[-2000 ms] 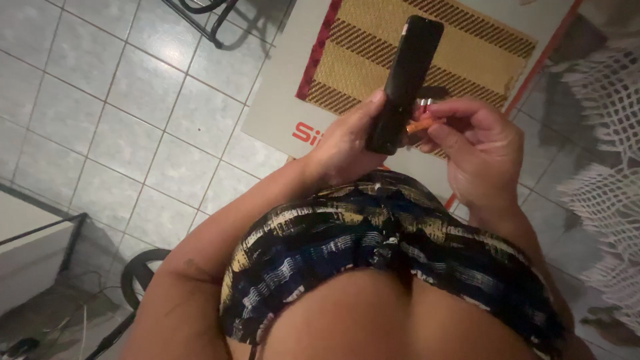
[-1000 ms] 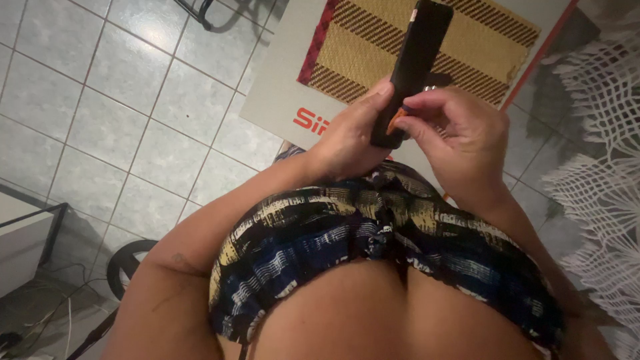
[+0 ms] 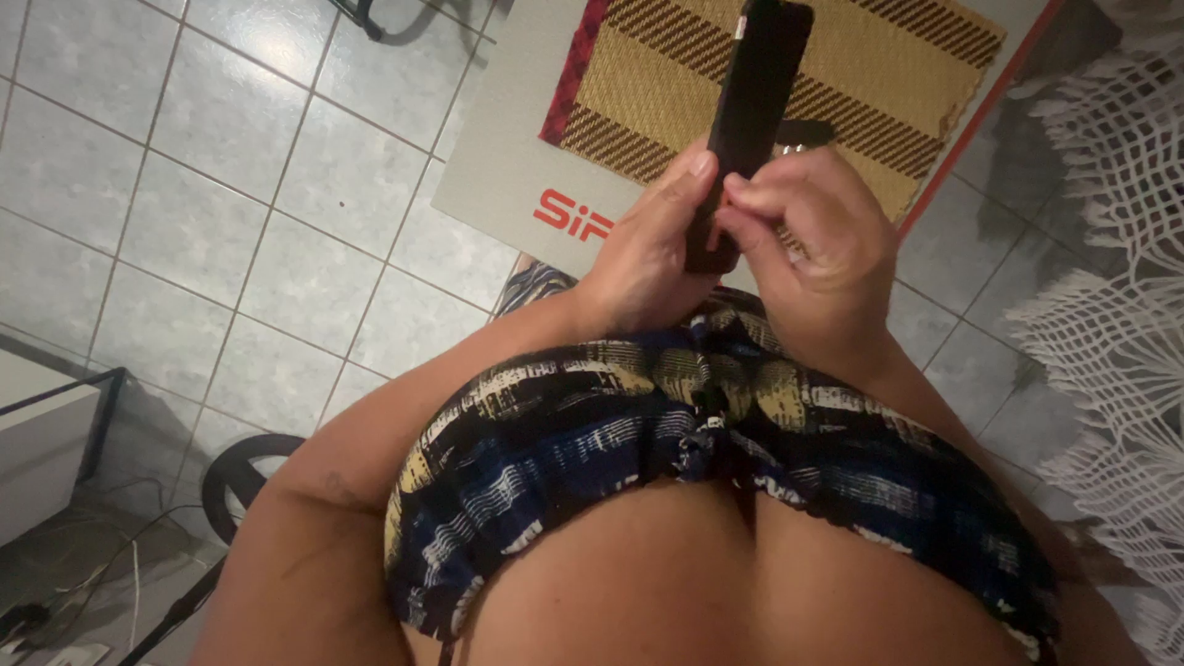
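Note:
My left hand (image 3: pixel 652 240) is closed around the lower part of a long black object (image 3: pixel 758 83), its thumb along the left side. What this object is cannot be made out for certain. My right hand (image 3: pixel 819 231) pinches a small orange piece (image 3: pixel 716 231) between thumb and forefinger, against the object's lower end. Behind my right hand a small dark item (image 3: pixel 805 131) with shiny metal parts shows partly. Under both hands lies a woven straw mat (image 3: pixel 666 83) with brown stripes and a red edge, on a grey board (image 3: pixel 499 148) with red lettering.
White crochet cloth (image 3: pixel 1110 342) hangs at the right. A white piece of furniture (image 3: pixel 42 444) stands at the left, with cables (image 3: pixel 134 573) below it and a dark round ring-shaped part (image 3: pixel 217 481) beside my left arm. Pale floor tiles (image 3: pixel 342 203) surround the board.
The orange piece was held apart to the right of the black object two seconds ago; my right hand has brought it left, against the object's lower end. My left hand keeps its hold.

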